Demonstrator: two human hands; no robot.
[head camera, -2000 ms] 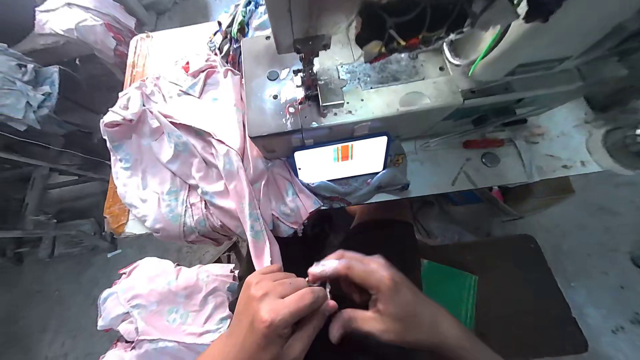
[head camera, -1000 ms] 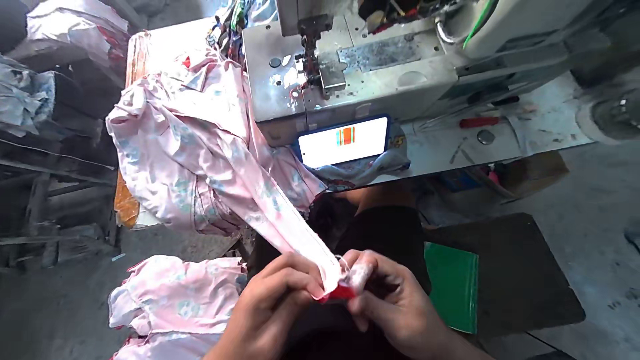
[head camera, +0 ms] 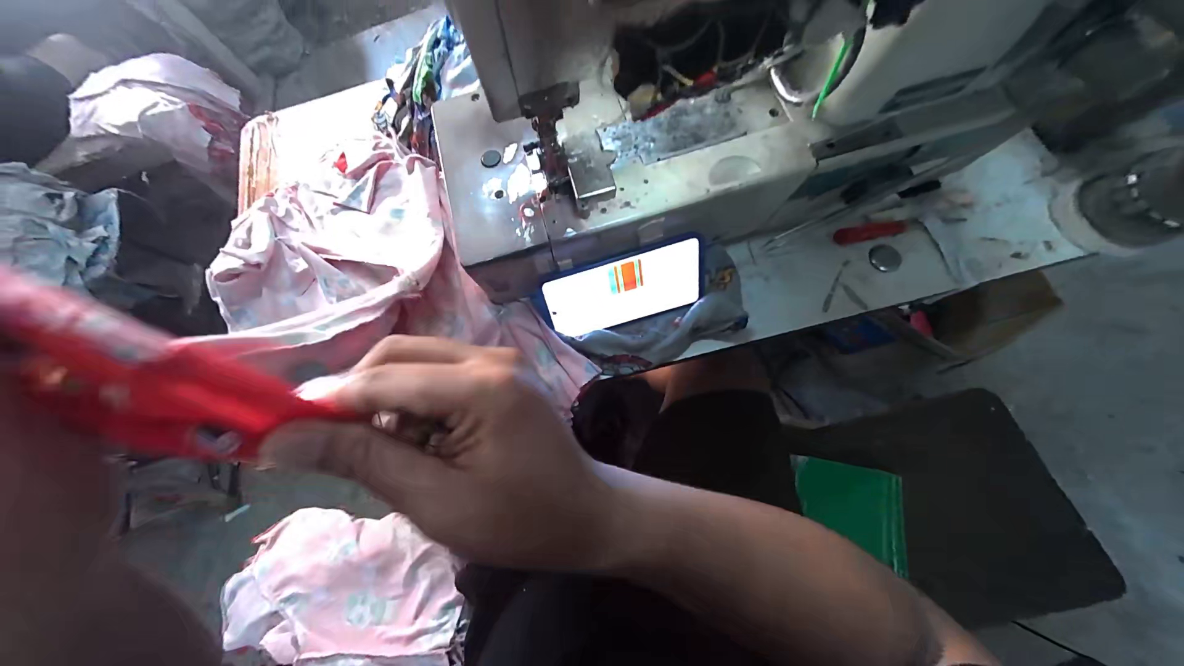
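Observation:
My right hand (head camera: 462, 444) reaches across to the left and pinches a red fabric part (head camera: 203, 398) of the pink printed garment (head camera: 342, 250), stretched toward the left edge. My left hand or arm (head camera: 65, 546) is a blurred shape at the lower left; its fingers cannot be made out. The rest of the garment lies bunched on the table, left of the sewing machine (head camera: 592, 185). A smartphone (head camera: 629, 282) with a lit screen leans against the front of the machine bed, on a grey cloth (head camera: 666, 328).
More pink printed fabric (head camera: 351, 583) lies low at the bottom left. On the table at right are a red-handled tool (head camera: 869, 232) and a round metal disc (head camera: 884, 258). A green flat item (head camera: 851, 509) rests on a dark board (head camera: 980, 499). Cloth heaps (head camera: 157, 102) stand at far left.
My hands were together in front of my lap, holding the end of the pink garment. My right hand has moved left, and the red part now stretches toward the left edge of the view.

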